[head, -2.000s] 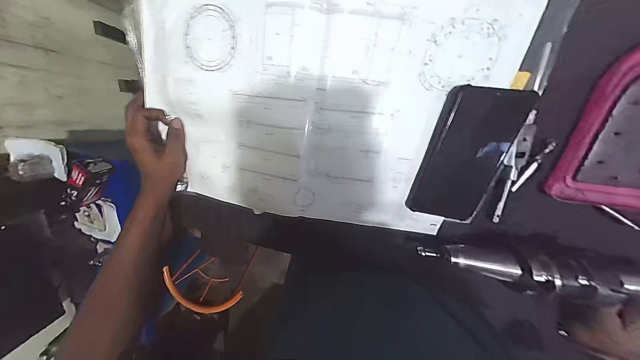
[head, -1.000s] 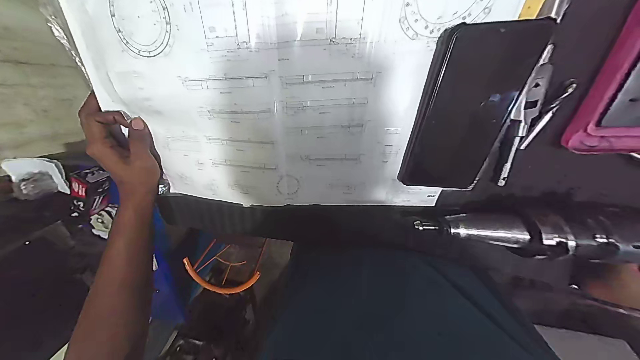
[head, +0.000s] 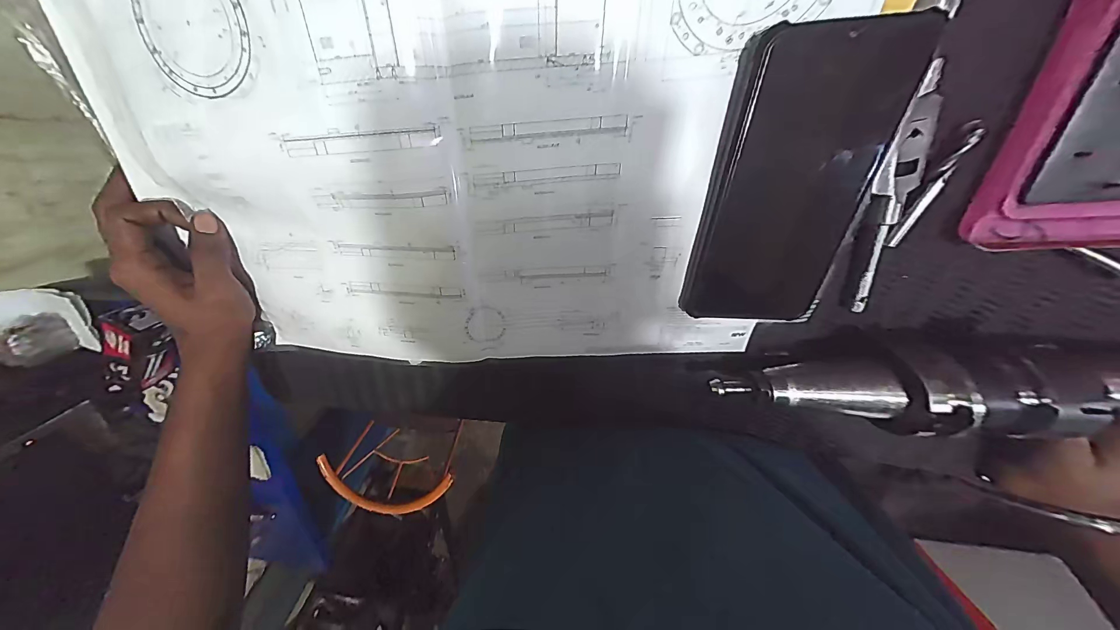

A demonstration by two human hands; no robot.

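Note:
A large technical drawing sheet [head: 542, 315] in a clear plastic cover lies across the upper middle. My left hand [head: 179, 254] grips its left edge between thumb and fingers, with the edge slightly raised. A dark smartphone [head: 809, 166] rests on the sheet's right side. Beside it lie a metal caliper-like tool [head: 906, 162] and a thin metal piece [head: 936, 192]. My right hand [head: 1063, 472], partly cut off by the frame, is at the lower right, next to a tapered steel tool holder [head: 875, 394]. Whether its fingers touch the holder cannot be told.
A pink-framed panel [head: 1015, 201] lies at the upper right on the dark mat. Below left are a small printed box [head: 131, 341], a crumpled clear wrapper [head: 39, 337], a blue item [head: 280, 490] and an orange curved bar [head: 385, 506]. A white, red-edged object [head: 1015, 582] sits at the lower right.
The view has shifted closer over the sheet. My left hand stays on the sheet's left edge, and the phone and tool holder keep their places beside it.

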